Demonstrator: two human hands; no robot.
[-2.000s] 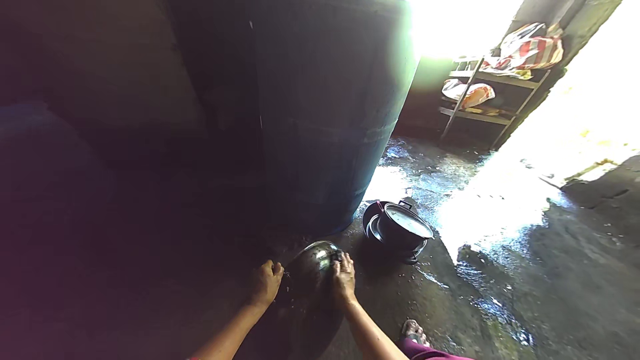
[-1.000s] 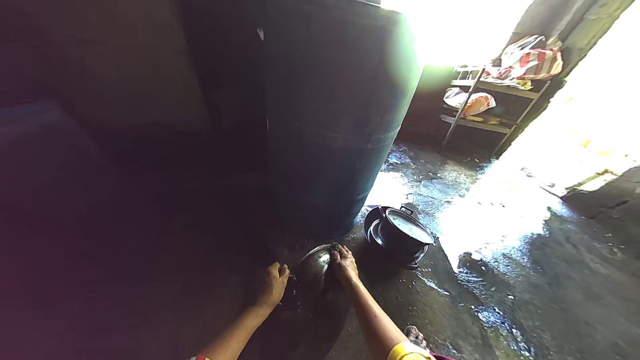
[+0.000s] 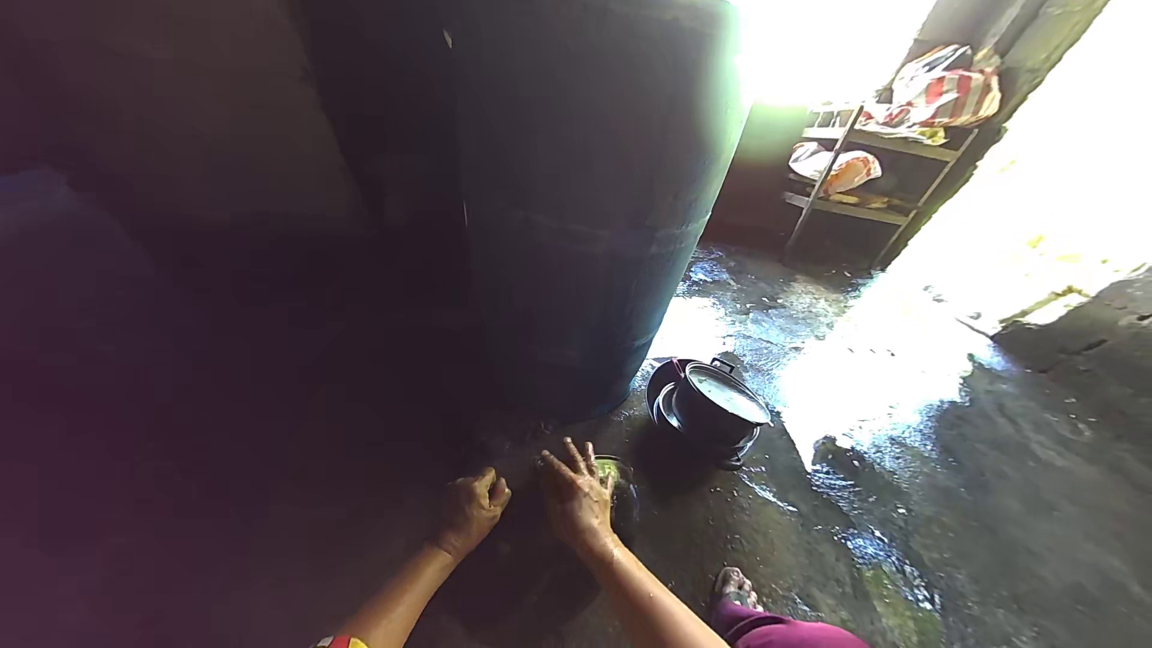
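My left hand (image 3: 474,511) has its fingers curled near the left side of a dark, round metal vessel; shadow hides whether it grips the rim. Fingers spread, my right hand (image 3: 579,495) lies over the vessel, whose shiny curved part (image 3: 621,477) shows just right of the fingers. Much of the vessel is lost in shadow. To the right, a dark cooking pot (image 3: 711,412) leans on the wet floor, its round face toward the light, with other dark round ware against it.
A large dark cylindrical tank (image 3: 585,207) stands just beyond my hands. Farther back at the right, a shelf rack (image 3: 855,212) holds striped bags (image 3: 958,97). The floor (image 3: 1017,504) is wet and shiny. My foot (image 3: 736,587) is at the lower right.
My right hand has shifted left across the vessel, and its fingers are now spread. The vessel's shiny surface, visible between my hands earlier, now shows at the right of my right hand.
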